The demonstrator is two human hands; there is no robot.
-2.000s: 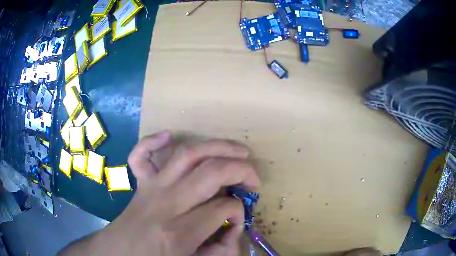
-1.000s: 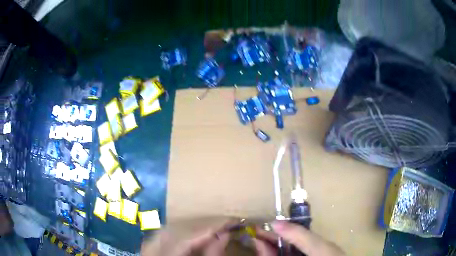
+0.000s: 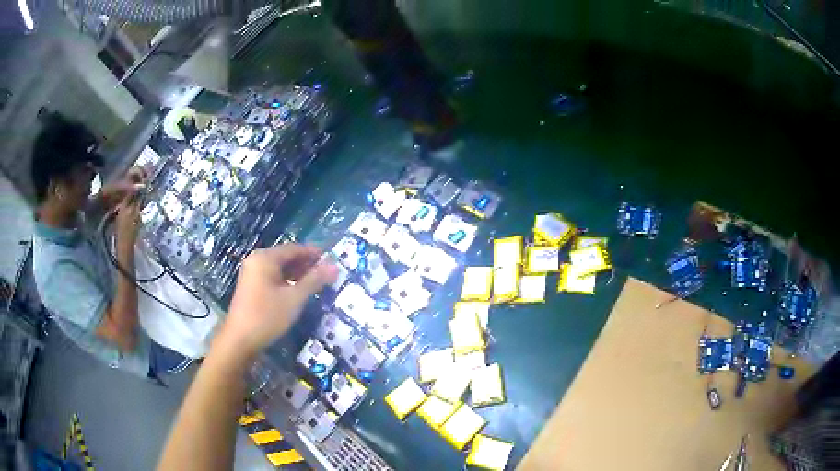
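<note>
My left hand [image 3: 274,299] reaches in from the bottom left, with fingers bent and fingertips at the left edge of rows of silver-white battery assemblies with blue boards [image 3: 401,248]. Whether anything is between the fingertips cannot be told. My right hand is out of the picture. The thin metal tip of the soldering iron [image 3: 740,455] shows at the bottom right edge, over the cardboard work mat [image 3: 599,405]. Loose pouch cells with yellow edges [image 3: 486,384] lie between the rows and the mat.
Blue circuit boards [image 3: 717,353] with small wired parts lie on the mat's far corner, with more boards behind it. A dark fan [image 3: 810,423] is cut off at right. Another person [image 3: 83,248] works at far left beside a crowded stack of assemblies [image 3: 207,179]. Yellow-black tape [image 3: 274,442] runs below.
The view has swung left. My left hand has moved from the mat to the assembly rows. My right hand has left the picture, and the iron now shows only its tip.
</note>
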